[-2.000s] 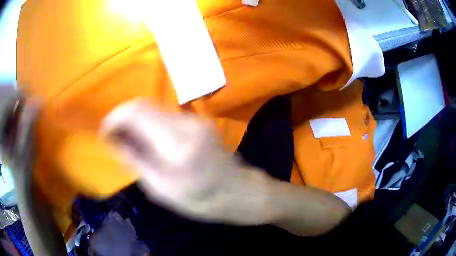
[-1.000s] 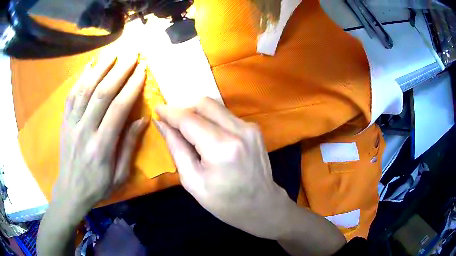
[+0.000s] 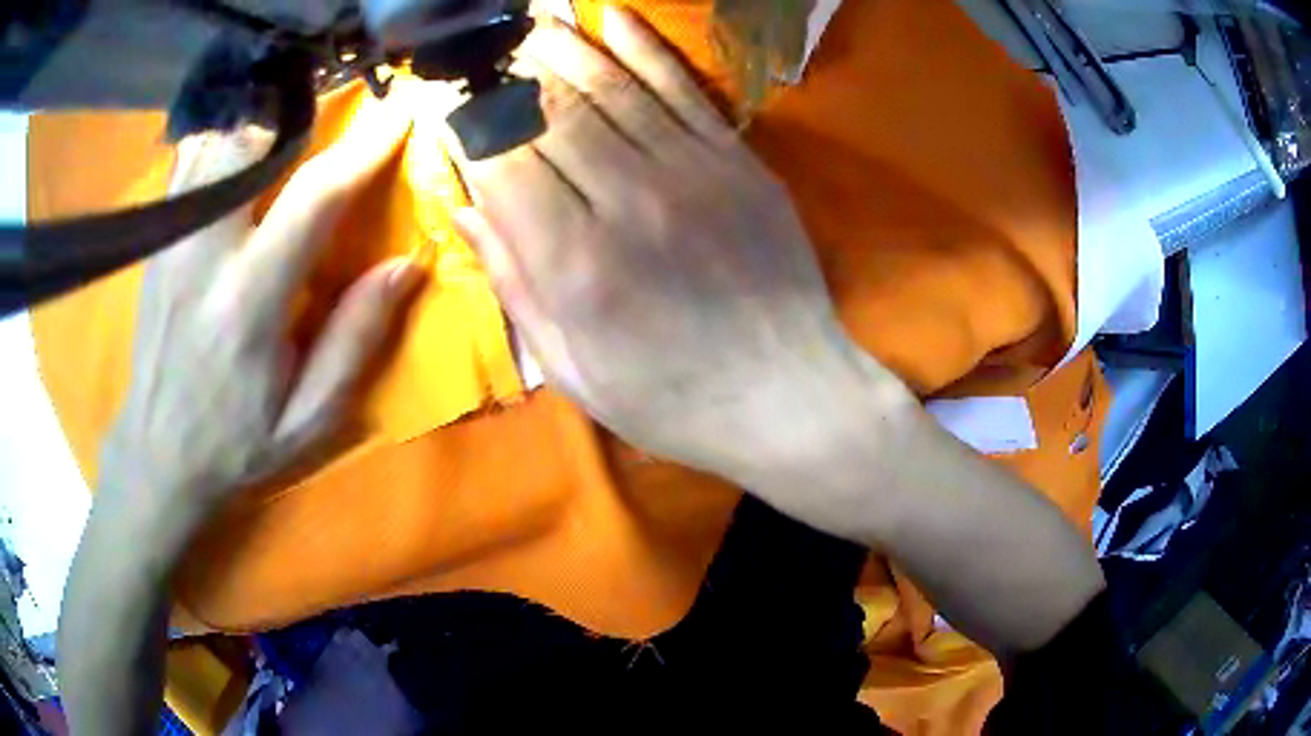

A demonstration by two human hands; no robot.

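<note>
An orange fabric panel [image 3: 431, 532] lies under both hands, its front edge hanging in folds toward the lap. A thin yellow-orange cloth [image 3: 475, 338] lies on it between the hands. A sliver of white strip [image 3: 529, 360] shows beside the right hand, which covers the rest. My left hand [image 3: 216, 331] rests on the cloth, thumb apart, fingertips partly hidden behind the machine. My right hand [image 3: 676, 259] lies flat on the fabric, fingers pointing up past the dark presser foot area [image 3: 496, 118]. The bright lamp glow washes out the cloth there.
The sewing machine head [image 3: 144, 72] and a dark curved part cross the upper left. A long metal tool [image 3: 1071, 65] lies at upper right by the ruler-marked edge [image 3: 1222, 216]. Orange pieces with white rectangles [image 3: 992, 421] hang at lower right. A cardboard-coloured piece [image 3: 1201, 654] is beyond.
My right hand has moved up and flattened over the white strip. My left hand has shifted slightly left. The orange panel's front edge has come down toward the lap.
</note>
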